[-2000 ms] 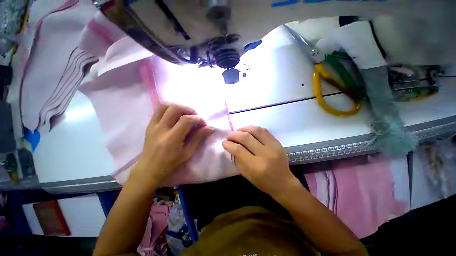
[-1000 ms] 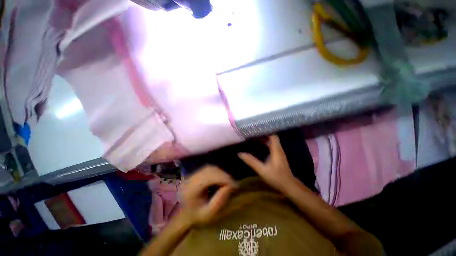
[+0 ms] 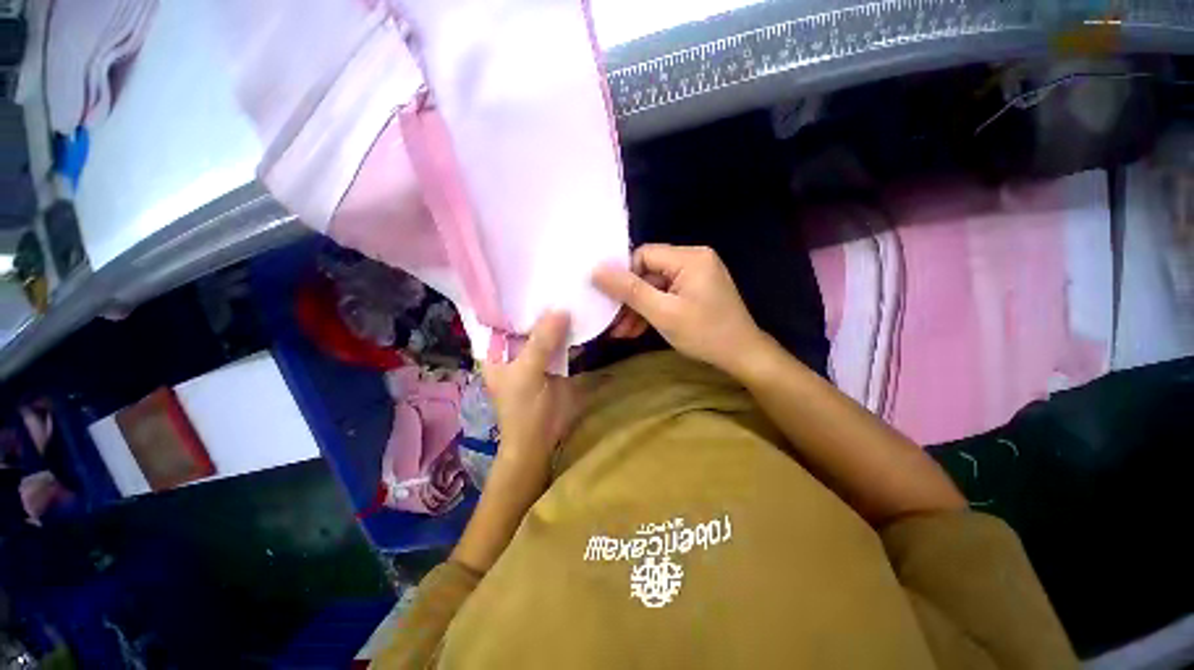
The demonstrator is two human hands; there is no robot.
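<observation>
A light pink fabric piece (image 3: 524,157) with a darker pink strip hangs from the white table over its front edge towards my lap. My left hand (image 3: 530,380) pinches its lower end near the strip. My right hand (image 3: 687,308) pinches its lower right corner, and some of its fingers are hidden behind the cloth. The two hands are close together, just in front of my body. The sewing machine's needle area is out of view.
A ruler strip (image 3: 786,50) runs along the table front. A layered pink stack (image 3: 969,301) lies at the right. More layered pieces (image 3: 98,59) lie at the upper left. Below the table are a blue bin (image 3: 308,393) with pink cloth and a white board with a red-edged brown item (image 3: 164,439).
The view has tipped down towards my lap. Both hands, bare of cloth one second ago, now hold the lower end of the pink piece, which hangs further over the edge.
</observation>
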